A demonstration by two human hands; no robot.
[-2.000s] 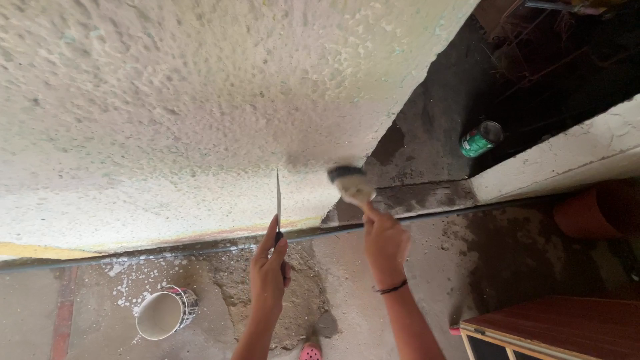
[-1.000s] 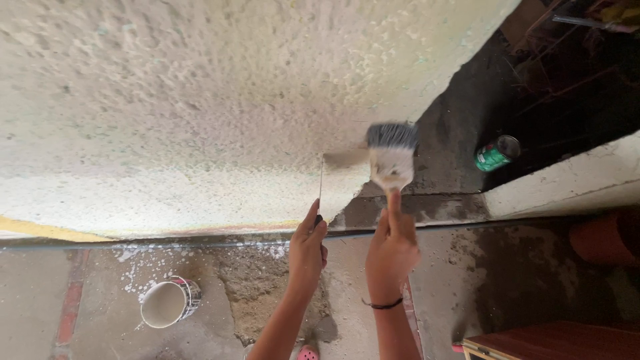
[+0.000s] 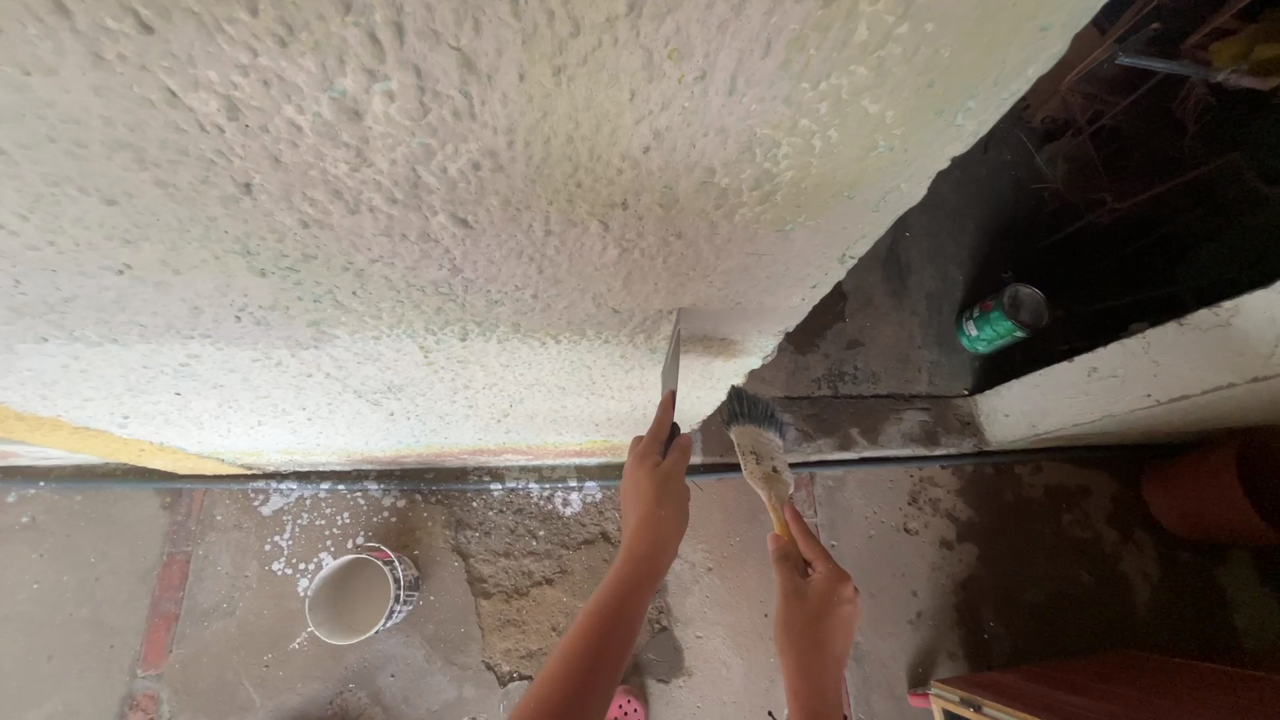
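Observation:
My left hand (image 3: 655,492) grips the dark handle of a putty knife (image 3: 671,362), its thin metal blade upright against the rough, cream-painted wall (image 3: 420,220). To the right, my right hand (image 3: 812,590) holds a wide paintbrush (image 3: 762,450) by its yellowish handle. The brush's dark bristles point up beside the wall's lower right edge; whether they touch it I cannot tell. Just right of the blade the wall has a smoother, greyish patch (image 3: 715,340). A white bucket (image 3: 350,598) with pale contents stands on the floor at lower left.
White spatters surround the bucket. A rough broken patch (image 3: 540,580) marks the concrete floor, with a pink clog (image 3: 626,703) below it. Beyond the wall's edge lies a green can (image 3: 1002,318) near a low white wall (image 3: 1140,370). A wooden piece of furniture (image 3: 1100,690) fills the lower right.
The brush was up against the wall right of the blade one second ago; my right hand has since lowered it towards the wall's bottom edge. Both hands keep their tools.

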